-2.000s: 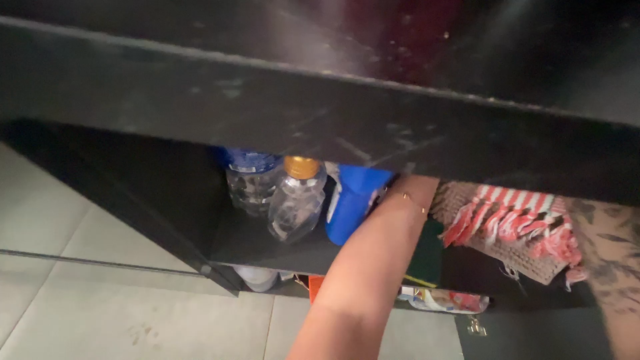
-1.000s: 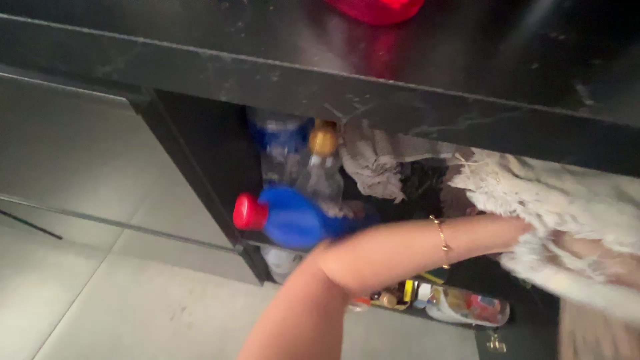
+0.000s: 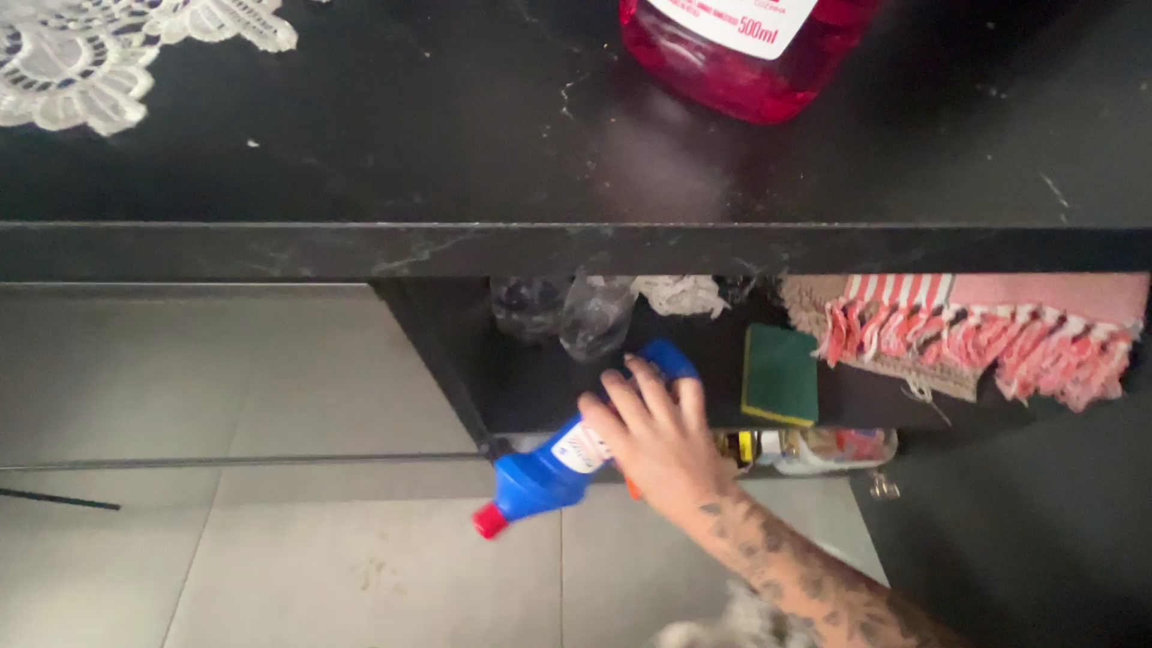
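Observation:
My right hand [image 3: 661, 432], on a tattooed forearm, comes in from the lower right and is wrapped around a blue plastic bottle [image 3: 540, 481] with a red cap [image 3: 490, 520]. The bottle is tilted, its cap low and left, beyond the front edge of the shelf; its base is still over the shelf. Behind it stand clear plastic bottles [image 3: 596, 315]. A green and yellow sponge [image 3: 779, 373] lies to the right of my hand. A blurred whitish cloth [image 3: 720, 625] shows at the bottom edge. My left hand is out of view.
The dark countertop [image 3: 405, 162] overhangs the shelf, with a bottle of red liquid [image 3: 756, 81] and a white lace cloth [image 3: 72, 63] on it. Fringed pink and beige cloths [image 3: 990, 333] lie on the shelf at right. A lower ledge holds a transparent container [image 3: 837, 450]. Pale floor tiles [image 3: 378, 558] lie below.
My left arm, which reached across the shelf to pale cloths at the right, has left the view. My right hand now holds the blue bottle, which lay on its side one second ago.

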